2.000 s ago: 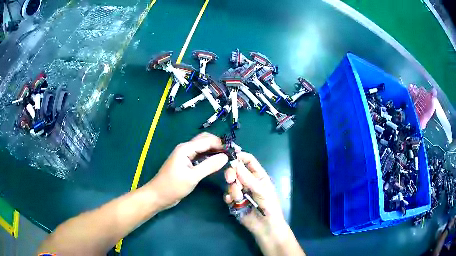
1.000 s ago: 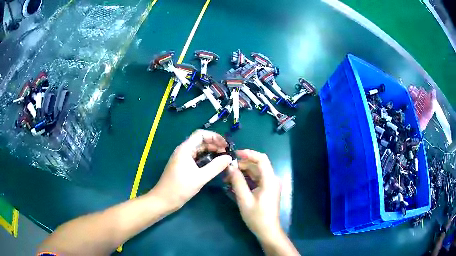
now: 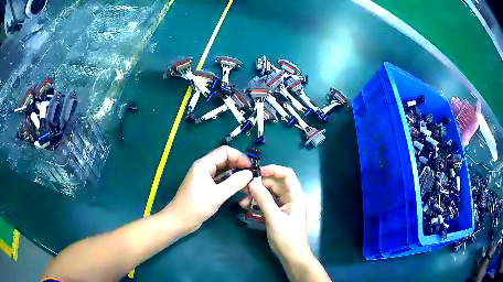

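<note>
My left hand [image 3: 207,187] and my right hand [image 3: 281,209] meet below the loose pile. Between them they hold a wire harness [image 3: 253,217]. Its grey wide connector shows below the fingers. Its small dark blue and black connector [image 3: 253,156] sticks up above the fingertips. My left thumb and fingers also pinch a dark strip-like piece [image 3: 223,175], mostly covered. My right fingers hold the middle of the harness, and its wires are hidden. A loose pile of harnesses [image 3: 258,95] lies above my hands, white middles with red-grey connectors.
A blue tote [image 3: 389,165] full of harnesses stands at the right, a dark harness heap [image 3: 485,193] and a pink object [image 3: 466,118] beyond it. Clear plastic [image 3: 94,66] lies at the left with a small harness cluster [image 3: 41,118]. A small dark piece [image 3: 132,108] lies beside it.
The held harness has turned so its wide connector now shows left of my right palm. My right fingers have closed up around its middle. My left hand has hardly moved.
</note>
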